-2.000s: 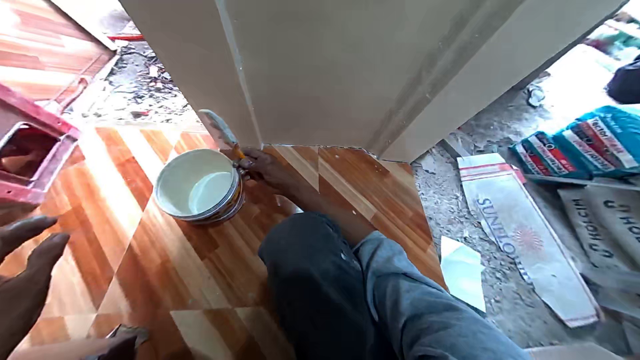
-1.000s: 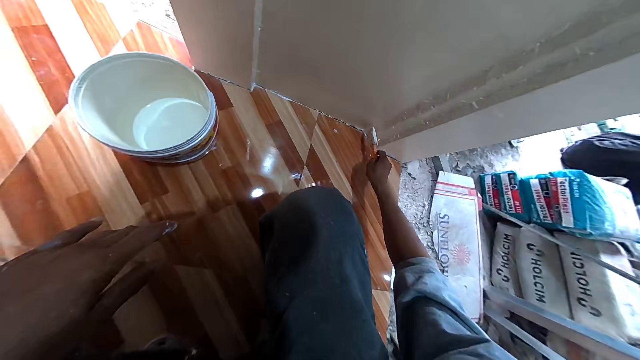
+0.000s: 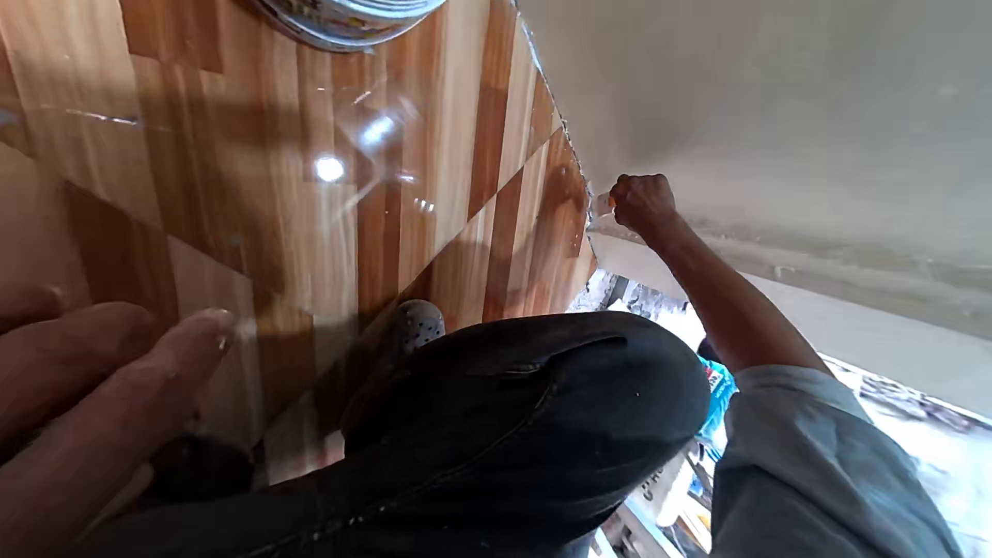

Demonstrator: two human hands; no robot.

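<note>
My right hand (image 3: 645, 203) is closed around a small hand tool (image 3: 603, 205), mostly hidden by the fingers; whether it is a brush or a putty knife I cannot tell. The tool's pale end is at the foot of the smooth beige wall (image 3: 744, 101), by the rough seam where the wall meets the glossy wood-patterned floor (image 3: 434, 147). At the lower left, my left hand (image 3: 116, 380) hangs above the floor, fingers spread, holding nothing. A round bucket (image 3: 349, 23) stands at the top edge, with only its lower side in view.
My bent knee in dark trousers (image 3: 542, 387) fills the lower middle, with a perforated clog (image 3: 421, 322) beside it. Past the floor's edge lie a teal package (image 3: 717, 395) and a pale printed bag (image 3: 659, 488). A pale ledge (image 3: 868, 306) borders the wall at right.
My right hand was at the bucket's rim two seconds ago, then moved to the wall's foot near the corner; it is now along the wall seam. The view has shifted strongly.
</note>
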